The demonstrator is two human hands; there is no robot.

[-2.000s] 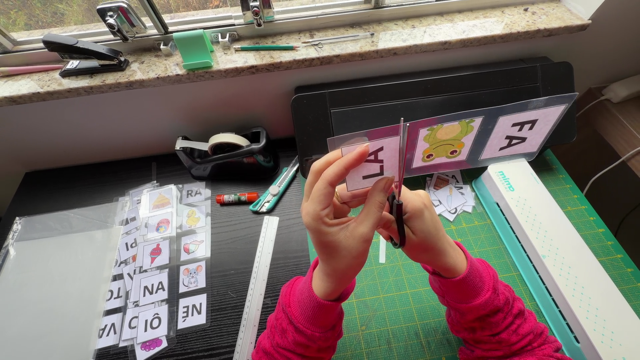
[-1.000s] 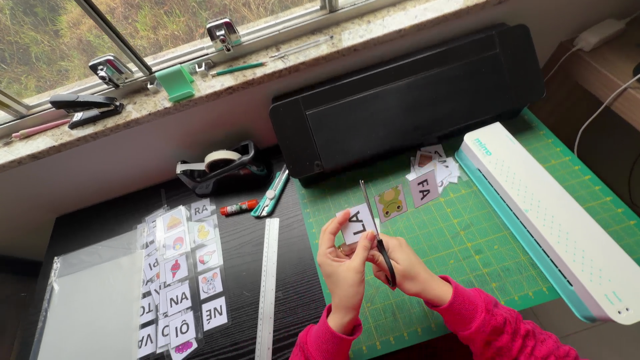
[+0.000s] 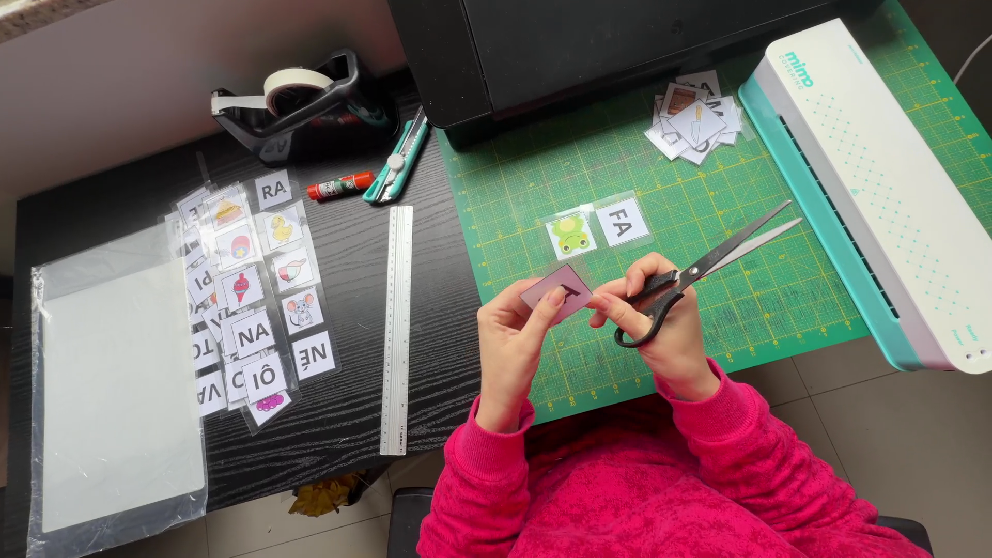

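Observation:
My left hand (image 3: 515,333) pinches a small laminated letter card (image 3: 556,292) between thumb and fingers; the thumb covers part of its print. Black-handled scissors (image 3: 690,273) hang on the fingers of my right hand (image 3: 659,325), blades apart and pointing up and right. My right thumb and fingertip touch the card's right edge. Just above the hands, on the green cutting mat (image 3: 496,201), lies a laminated strip with a frog picture (image 3: 571,234) and an FA card (image 3: 621,221). Farther up the mat is a loose pile of cut cards (image 3: 695,122).
A white and teal laminator (image 3: 876,186) stands on the right, a black machine (image 3: 589,54) at the back. Left are a steel ruler (image 3: 397,333), teal cutter (image 3: 397,159), glue stick (image 3: 341,186), tape dispenser (image 3: 310,105), laminated card strips (image 3: 298,271) and clear plastic sheets (image 3: 120,387).
The LA card was part of the long strip two seconds ago and is now separate in my left hand. The frog and FA piece has come down onto the mat. The view has tilted down.

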